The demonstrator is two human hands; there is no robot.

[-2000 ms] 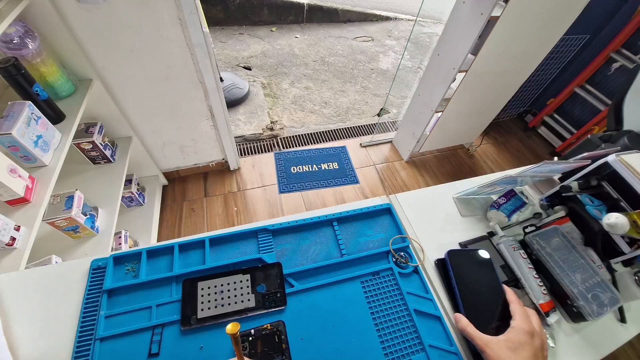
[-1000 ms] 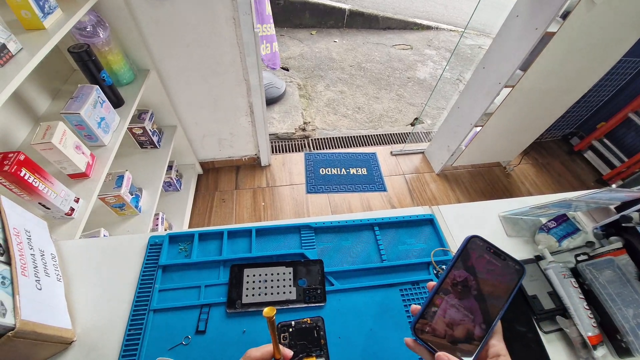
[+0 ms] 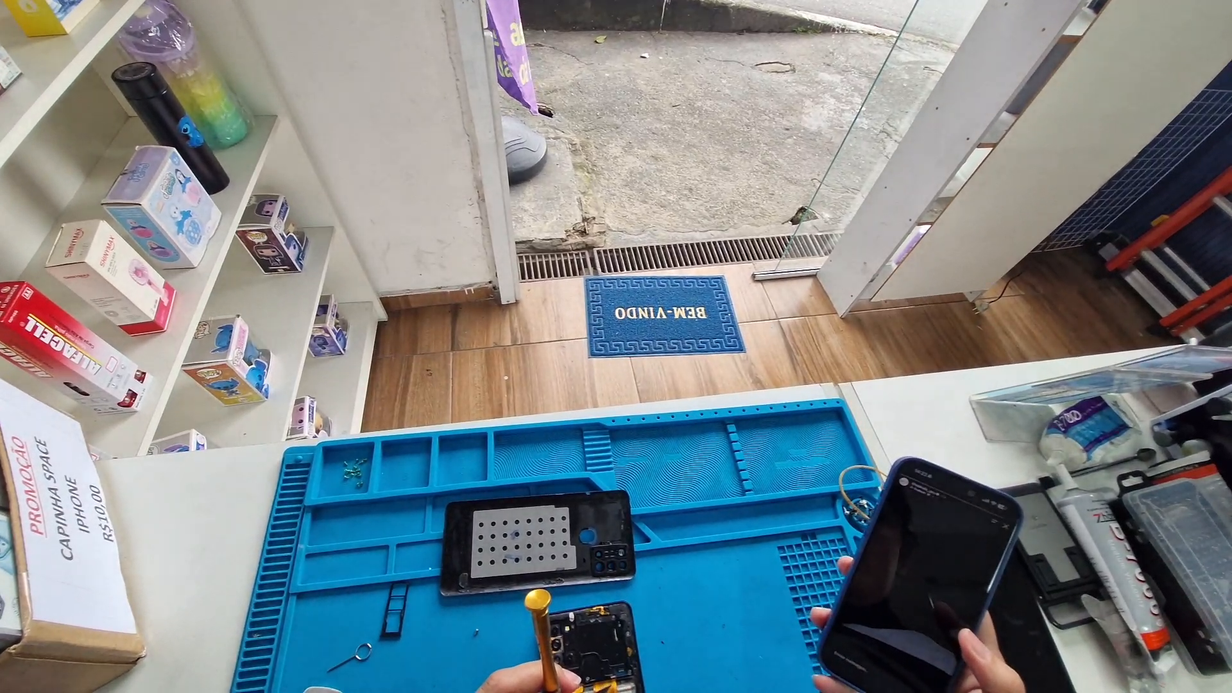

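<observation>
My right hand [image 3: 987, 659] holds a smartphone in a blue case [image 3: 919, 573] above the right end of the blue silicone repair mat [image 3: 712, 616]; its screen is mostly dark. At the bottom edge my left hand [image 3: 529, 678] grips a gold-handled screwdriver [image 3: 542, 630] upright, beside an opened phone body [image 3: 597, 645] with its inner parts showing. Behind that lies a detached phone back cover [image 3: 539, 542] with a perforated grey sheet. Small screws [image 3: 355, 473] sit in a mat compartment. A SIM eject pin [image 3: 351, 656] and a small black frame part [image 3: 394, 611] lie to the left.
Right of the mat are a glue tube [image 3: 1112, 553], a clear plastic organizer case [image 3: 1189, 539] and a black phone part [image 3: 1049, 549]. A cardboard box with a paper sign [image 3: 72, 539] stands at the left. Beyond the counter are shelves [image 3: 245, 202] with boxed goods and a doormat [image 3: 664, 316].
Two seconds ago the blue-cased phone was at the counter's right under my right hand; it is now raised over the mat. Its screen showed a picture one second ago and is now mostly dark.
</observation>
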